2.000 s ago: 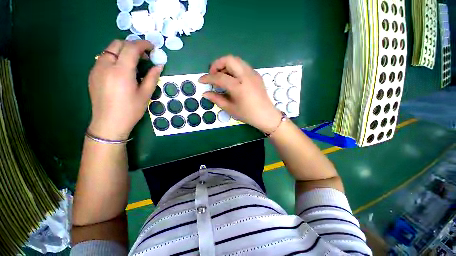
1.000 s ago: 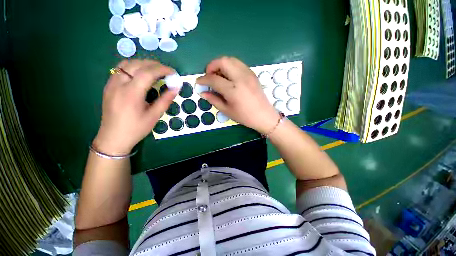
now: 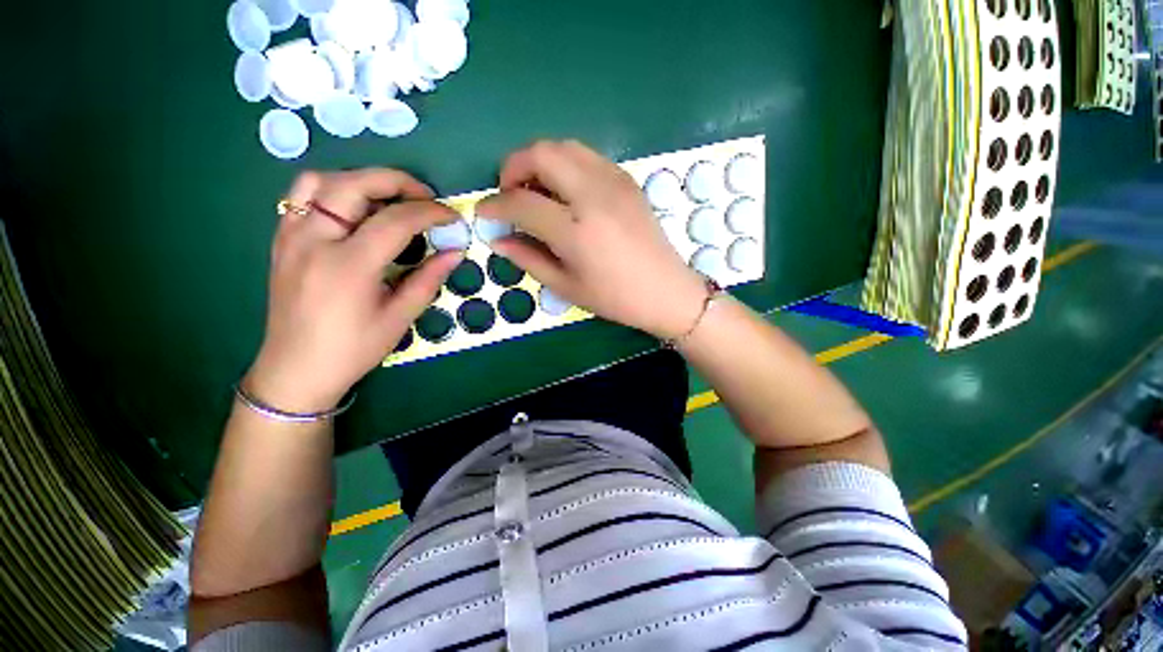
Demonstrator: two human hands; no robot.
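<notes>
A white punched card strip (image 3: 599,313) lies slightly tilted on the dark-green table. Its right part holds pale discs (image 3: 705,226) in the holes; several holes at its left, such as those in the lower row, show dark. My left hand (image 3: 347,274) pinches a white disc (image 3: 449,236) over the upper row near the strip's left part. My right hand (image 3: 580,236) is just right of it, its fingertips on another white disc (image 3: 492,229) at the upper row. The fingers hide part of the strip. A loose disc pile (image 3: 351,57) lies beyond the strip.
A stack of empty strips (image 3: 976,166) stands at the right, with a blue stool part (image 3: 855,318) below it. Another strip stack (image 3: 1107,57) is at the far right. A thick strip stack (image 3: 77,484) is at the left, beside a clear plastic bag (image 3: 160,605).
My left hand has come from the disc pile to the strip with a disc. My right hand stays at the upper row. The view has shifted, moving the pile leftward in the picture.
</notes>
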